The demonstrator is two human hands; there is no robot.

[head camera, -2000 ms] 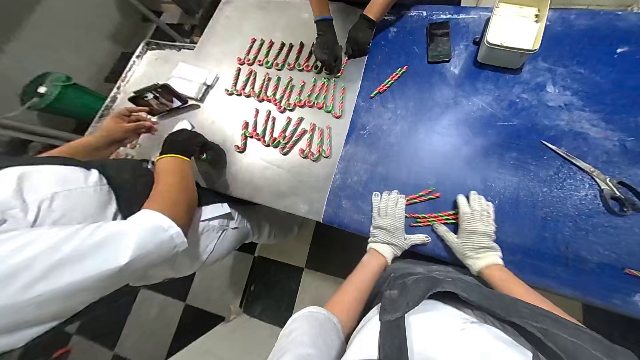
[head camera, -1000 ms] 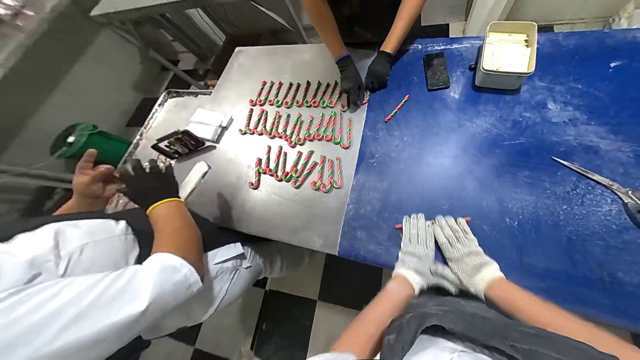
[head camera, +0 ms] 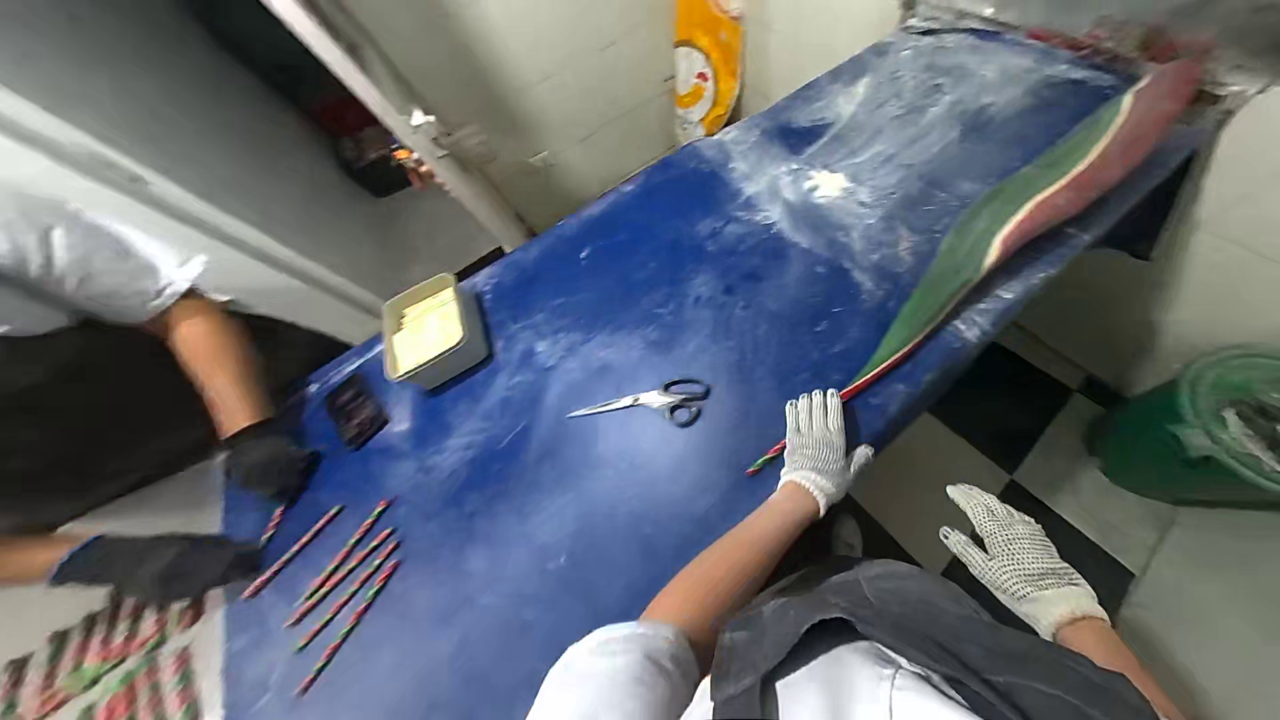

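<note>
My left hand (head camera: pixel 820 450), in a white knit glove, lies flat on a thin candy rope on the blue table (head camera: pixel 560 530). The rope's twisted red and green end (head camera: pixel 766 458) pokes out at its left. On the other side the rope widens into a long green, white and red candy mass (head camera: pixel 1020 215) reaching the far right corner. My right hand (head camera: pixel 1025 555), gloved alike, hangs in the air beyond the table edge, fingers apart and holding nothing. Scissors (head camera: pixel 655 400) with dark handles lie left of my left hand. Several striped candy sticks (head camera: pixel 345 590) lie at the table's left.
At the left a co-worker's black-gloved hands (head camera: pixel 265 460) are by the sticks, with candy canes (head camera: pixel 110 665) on a metal surface below. A phone (head camera: pixel 356 410) and a container of pale sticks (head camera: pixel 432 332) stand nearby. A green bin (head camera: pixel 1200 425) is on the floor at right.
The view has swung far to the right. My hands, side by side on the table before, are now apart: the left on the candy rope, the right off the table. More striped sticks lie near the co-worker.
</note>
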